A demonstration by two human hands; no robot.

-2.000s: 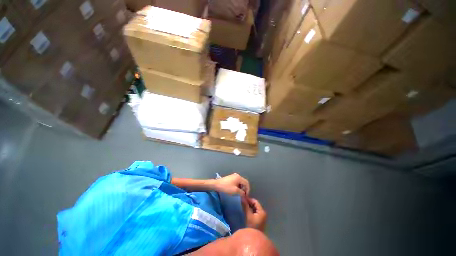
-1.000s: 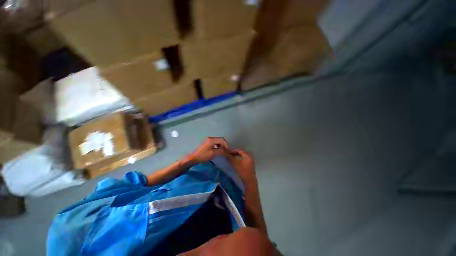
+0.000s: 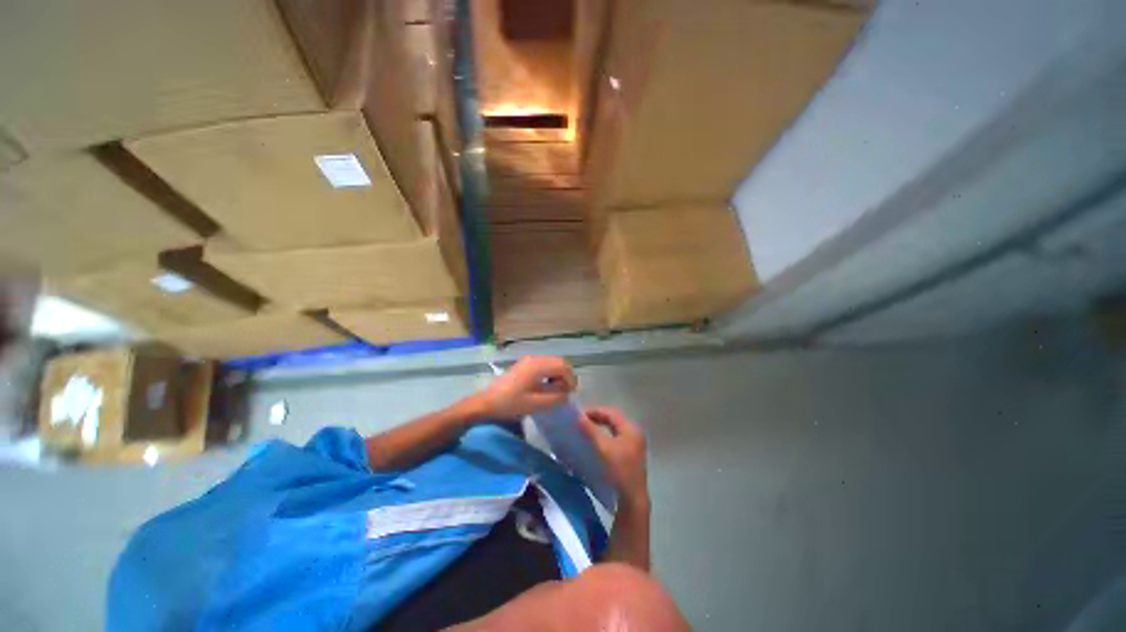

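A white paper sheet (image 3: 568, 441) hangs at a slant between my two bare hands, in front of the blue coat. My left hand (image 3: 531, 386) has its fingers closed on the sheet's upper end. My right hand (image 3: 614, 442) grips the sheet's right side, a little lower and nearer. The hands are close but apart. The sheet's lower end is partly hidden by my right hand and the coat. Any print on it cannot be read.
Labelled brown cartons (image 3: 284, 185) are stacked on a blue pallet (image 3: 371, 356) at left. More cartons (image 3: 679, 266) stand beyond a narrow gap, beside a pale wall (image 3: 914, 136). A carton with white papers (image 3: 151, 393) is at far left. The floor (image 3: 864, 482) is grey.
The view has swung right; the white parcels have mostly left it, and the carton gap and wall have come in. My hands have moved apart, showing more of the sheet.
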